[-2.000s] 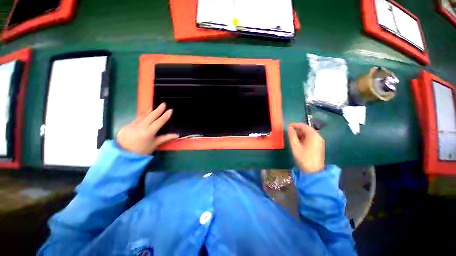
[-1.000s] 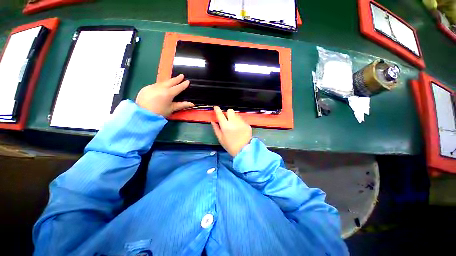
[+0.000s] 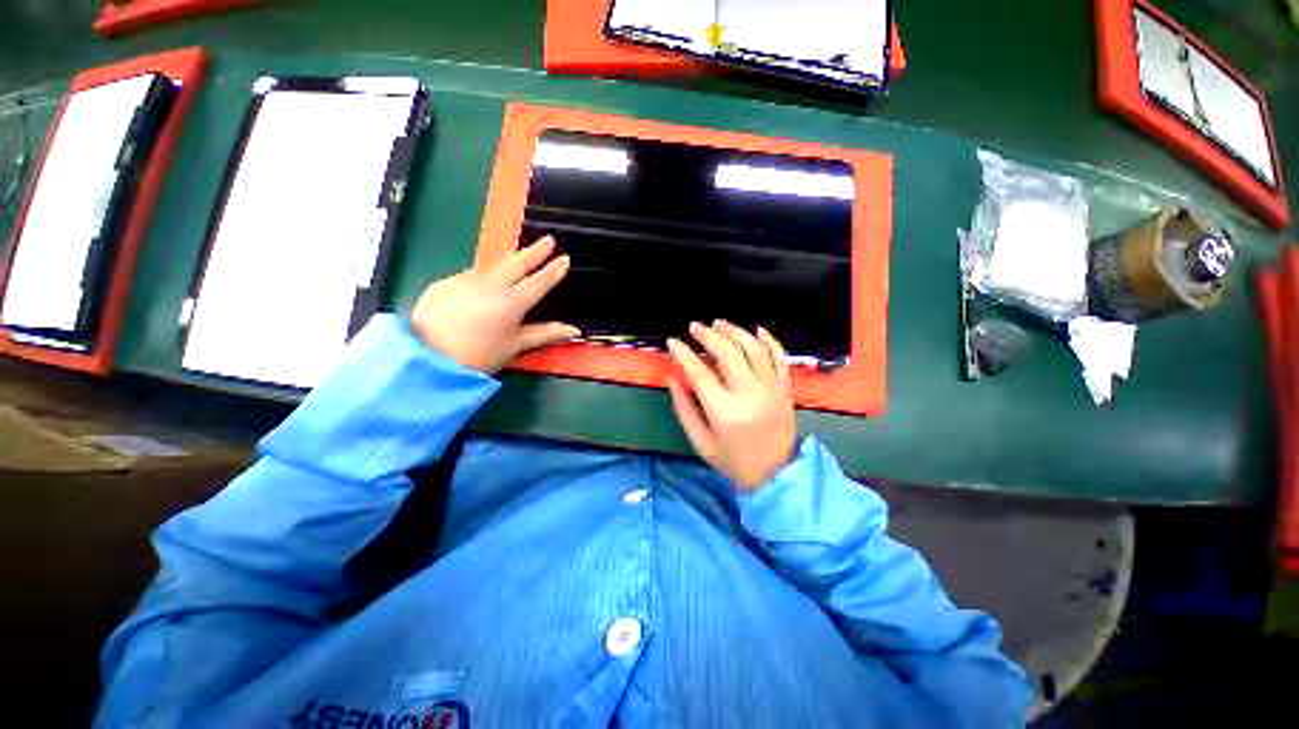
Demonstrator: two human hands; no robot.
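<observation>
A glossy black display panel (image 3: 698,249) lies face up in a red-orange foam tray (image 3: 873,271) and reflects ceiling lights. My left hand (image 3: 492,309) is bare, with fingers spread on the panel's lower left corner and thumb at its near edge. My right hand (image 3: 738,399) is bare, with fingertips on the near edge of the panel, right of its middle. Both hands are open and grip nothing.
At left, a white-backed panel (image 3: 292,228) lies on the green bench, beside a white unit in a foam tray (image 3: 140,228). More trayed units stand behind. At right are a plastic bag of wipes (image 3: 1029,235), a brownish bottle (image 3: 1157,266), a white scrap (image 3: 1103,353) and a thin dark tool (image 3: 970,321).
My right hand has moved from the bench at right onto the panel's near edge, then rightward along it. My left hand stays at the lower left corner. The view has shifted.
</observation>
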